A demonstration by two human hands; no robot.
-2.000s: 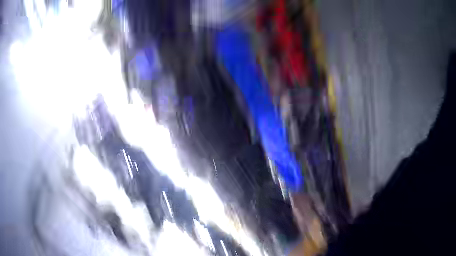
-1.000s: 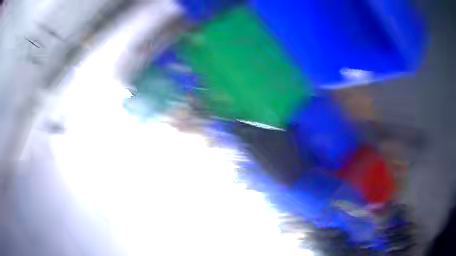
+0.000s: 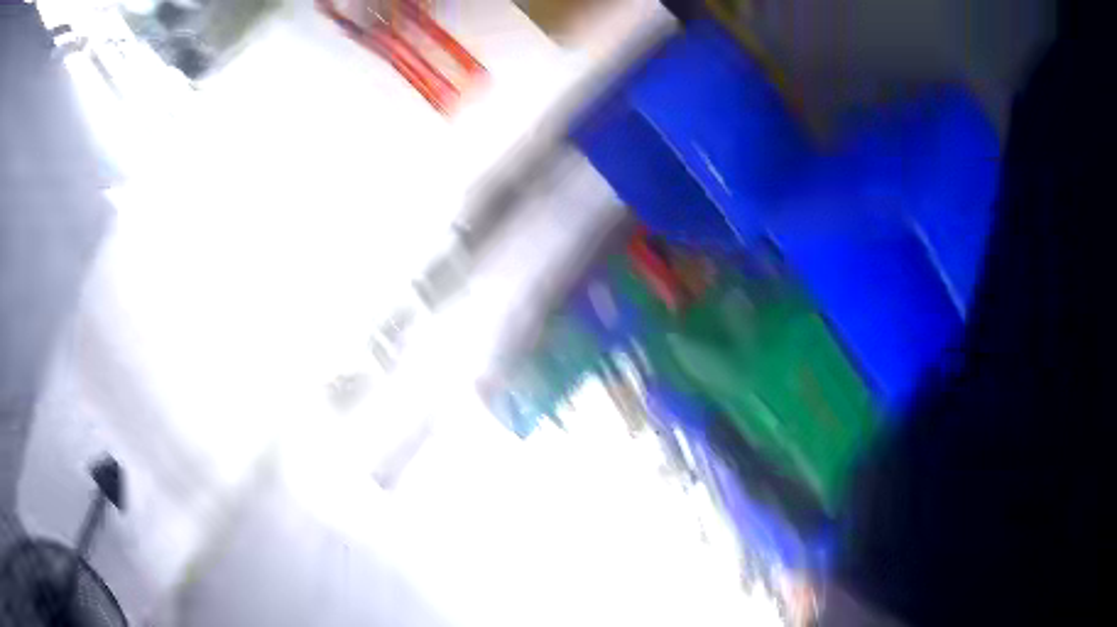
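The head view is tilted, strongly blurred and partly washed out by white glare. Neither of my hands can be made out. Large bright blue bins lie at the upper right. A green bench top lies below and left of them, with a small red thing at its upper end. What rests on the bench is too blurred to tell. No headphones can be made out.
Red stripes show on a white surface at the top. A round dark fan-like shape is at the bottom left. A dark area covers the right edge. Glare hides much of the middle.
The view has swung sharply. The green bench top has shifted right and down, and the blue bins now lie further down. The red stripes and the fan-like shape have come into view.
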